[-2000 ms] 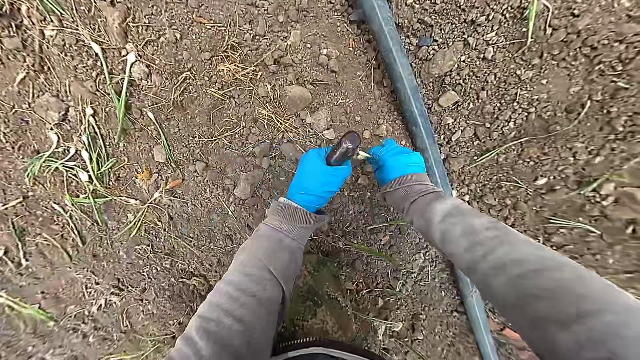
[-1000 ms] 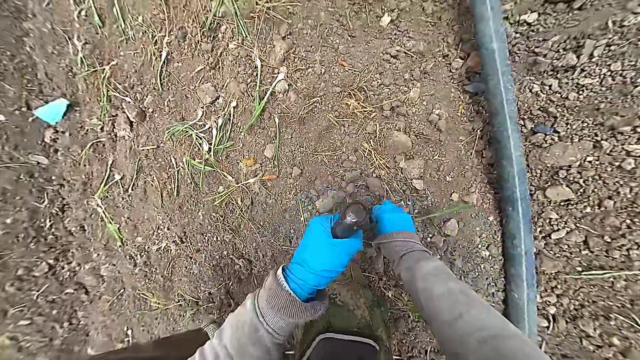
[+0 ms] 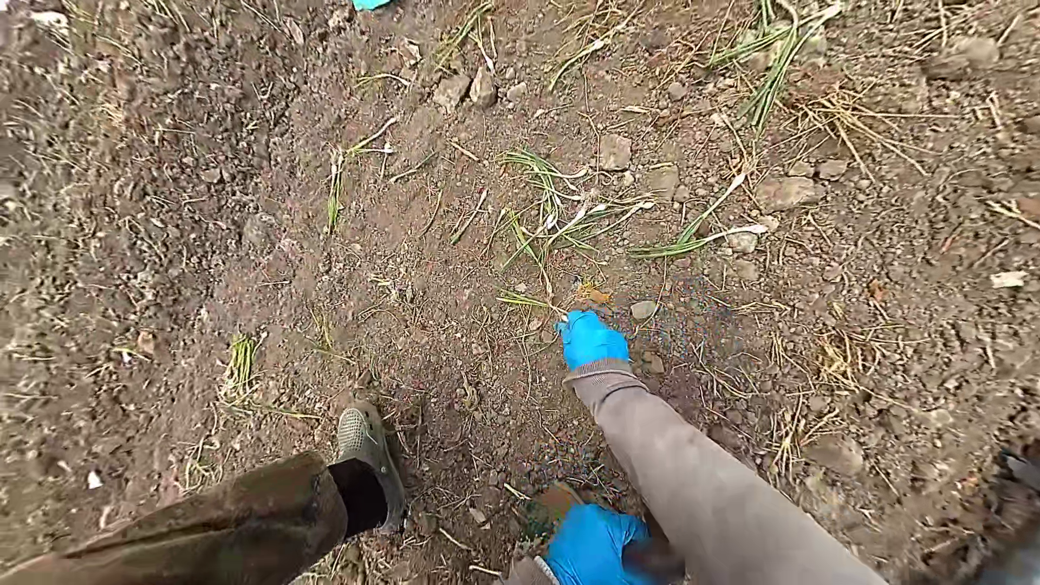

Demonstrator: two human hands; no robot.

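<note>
My right hand, in a blue glove, reaches to the ground at centre and has its fingers closed on a thin green seedling with a pale base. Just beyond it lie several loose white-and-green seedlings in a tangle, and a few more to their right. My left hand, also gloved in blue, is low in the view near my body, closed around a dark, blurred handle; the rest of the tool is hidden or too blurred to tell.
Small stones and dry straw are scattered over the brown soil. More green seedlings lie at left, near my shoe. A turquoise scrap shows at the top edge.
The hands were close together before; now the right hand has moved away to the loose seedlings, while the left stays near my body with the dark handle. The view has swung left.
</note>
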